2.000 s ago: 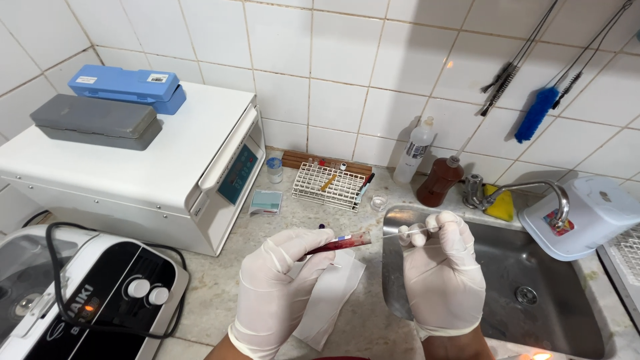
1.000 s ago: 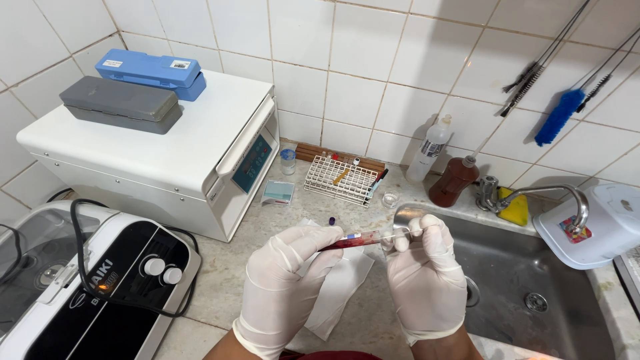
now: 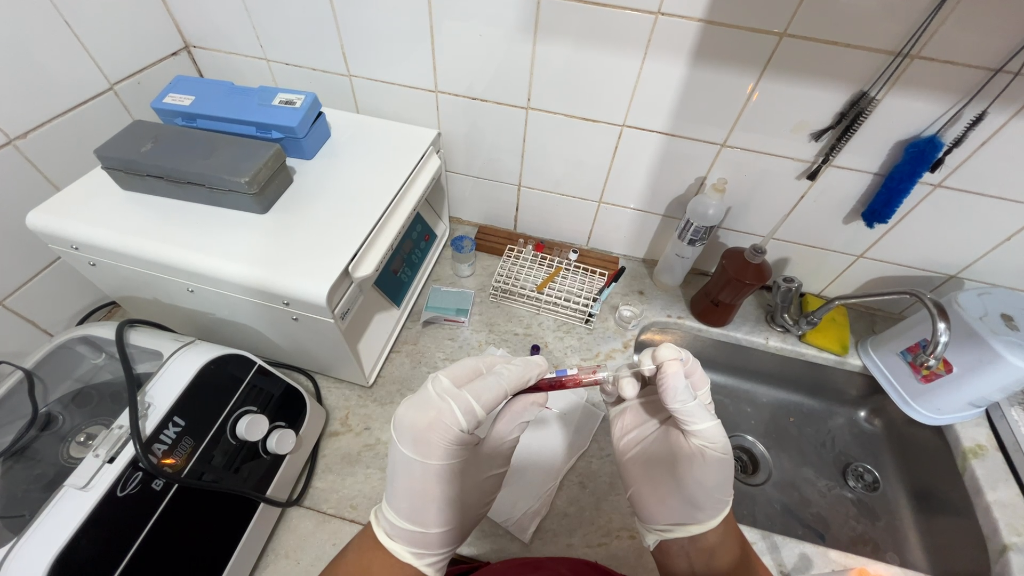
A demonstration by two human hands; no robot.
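Note:
My left hand, in a white glove, holds a blood collection tube tilted nearly flat, its open end toward the right. Dark red blood lies along the tube's lower side. My right hand, also gloved, pinches a thin clear capillary tube at the mouth of the blood tube; whether its tip touches the blood cannot be told. A purple cap stands on the counter just behind the blood tube. White paper lies on the counter beneath and between both hands.
Behind my hands are a white wire tube rack, a slide box, a lidded jar and a small glass dish. Centrifuges are at left. The steel sink, faucet and bottles are at right.
My hands stay close together at the tube's mouth. The blood tube was held more level one second ago, and the gap between my hands was wider two seconds ago. The view has shifted slightly.

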